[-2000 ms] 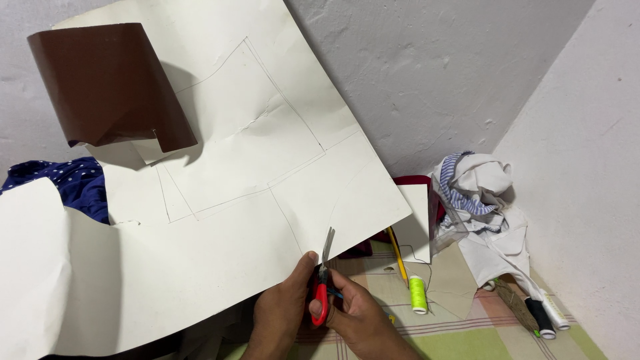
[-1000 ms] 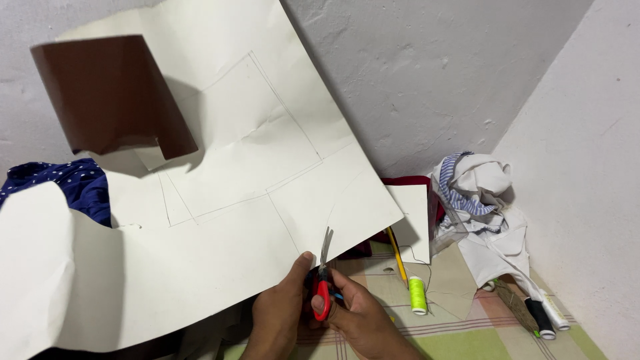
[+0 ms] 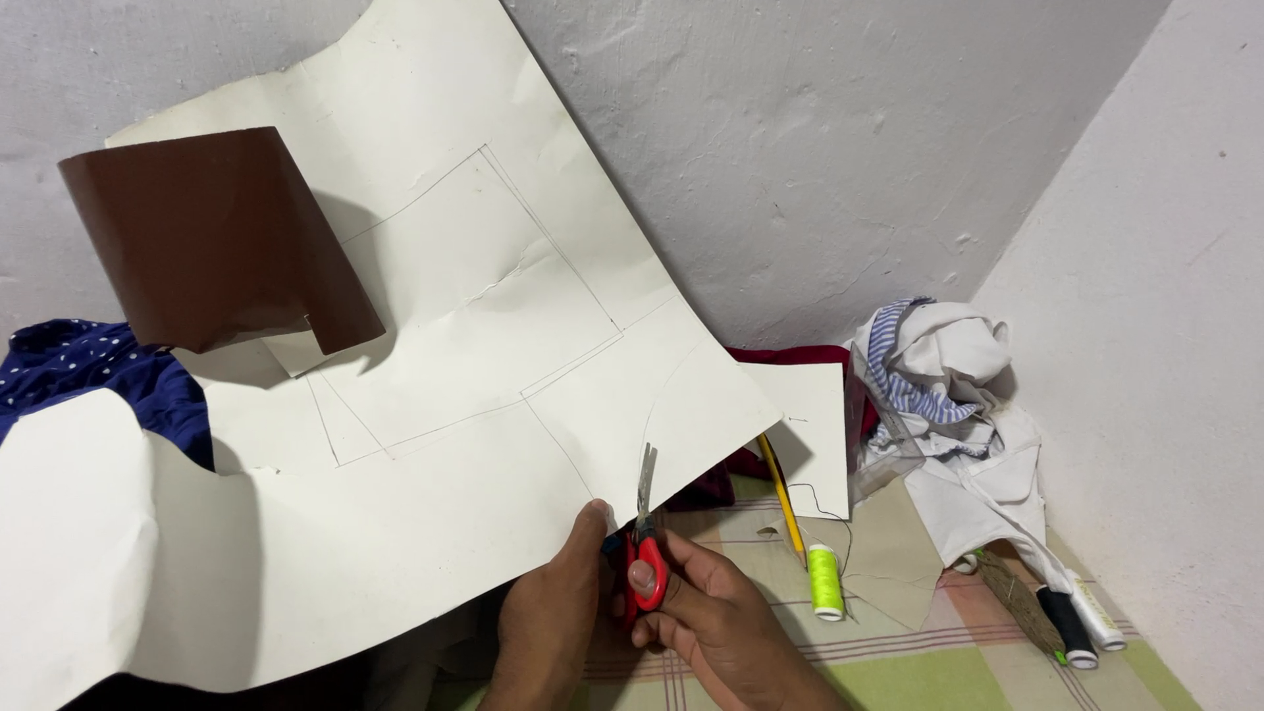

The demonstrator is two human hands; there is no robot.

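Observation:
A large sheet of white card (image 3: 434, 395) with pencilled pattern lines spreads across the left and middle. My left hand (image 3: 558, 602) grips its lower edge, thumb on top, fingers hidden beneath. Just to the right, my right hand (image 3: 701, 612) holds scissors (image 3: 647, 573) with red and black handles, a finger through one loop. The blades point up and lie at the card's lower edge, near a faint curved pencil line; they look nearly closed. The upper left of the sheet is curled over, showing a brown side (image 3: 222, 237).
On the checked cloth (image 3: 889, 647) at right are a yellow pencil (image 3: 782, 499), a neon thread spool (image 3: 826, 583), black (image 3: 1066, 627) and white (image 3: 1096, 612) spools and crumpled white fabric (image 3: 987, 474). Blue dotted fabric (image 3: 148, 395) lies left. Walls (image 3: 790, 148) stand behind and right.
The card's right corner has shifted slightly left and down since the first frame. Both hands stay in about the same place, with the scissors still in my right hand.

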